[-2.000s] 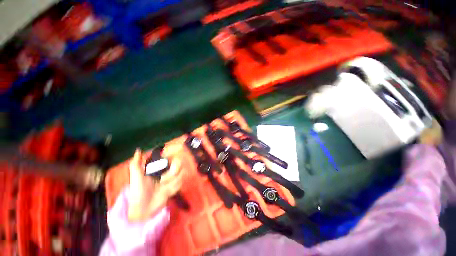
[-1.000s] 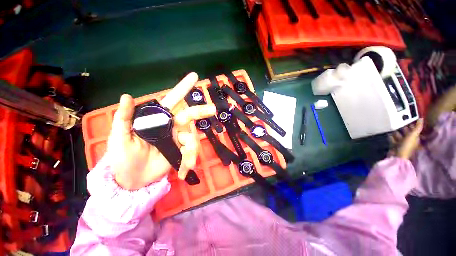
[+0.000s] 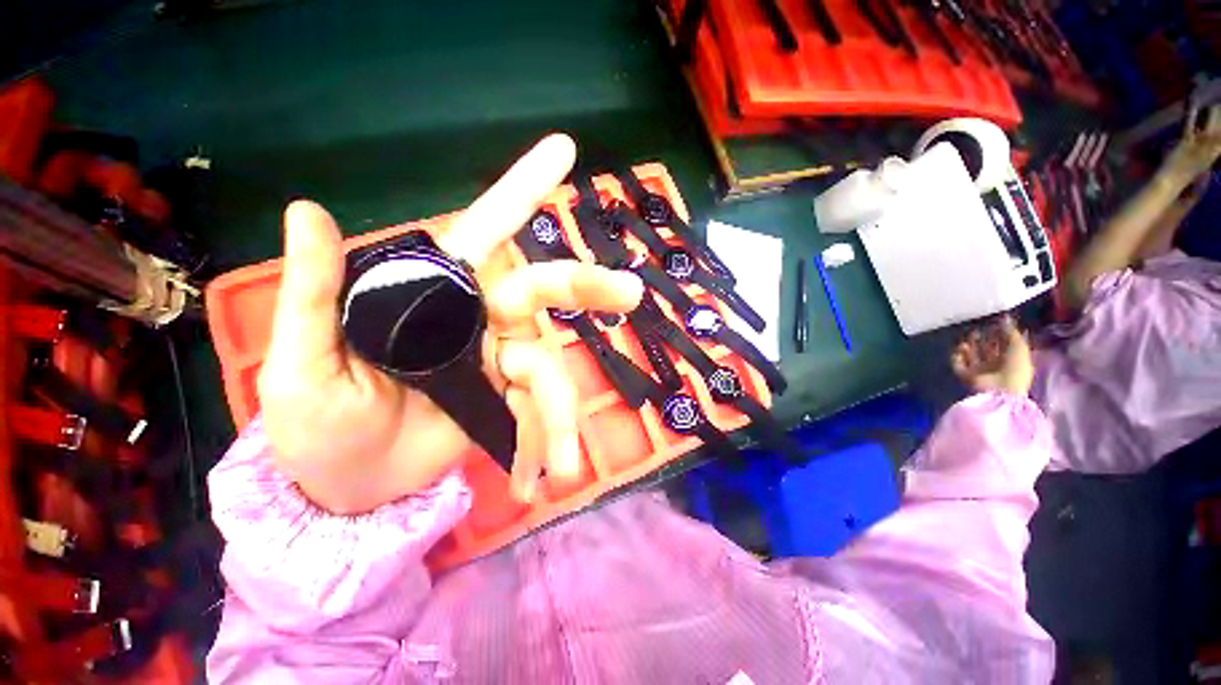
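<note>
A black smartwatch [image 3: 413, 316] lies in my left hand [image 3: 388, 402], its plain glossy face towards me with a pale reflection and its black strap hanging down across the palm. The thumb and index finger are spread. Behind it is the orange-red compartment tray [image 3: 248, 328], partly hidden by my hand. Several black watches [image 3: 680, 412] lie in the tray's right part, case backs with pale rings up, straps crossing its edge. My right hand [image 3: 994, 356] is at the front edge of the white box, fingers curled; whether it holds anything cannot be told.
The white box [image 3: 937, 248] with a white ring stands at the right. A paper sheet [image 3: 747, 274], a black pen [image 3: 803, 308] and a blue pen [image 3: 834, 305] lie beside the tray. Stacked full trays [image 3: 857, 80] stand behind. Another person's arm [image 3: 1138, 361] is at the far right.
The head view has steadied. My left hand with the watch now appears larger and closer, and the reflection on the watch face has changed. My right hand has shifted left in view beside the white box.
</note>
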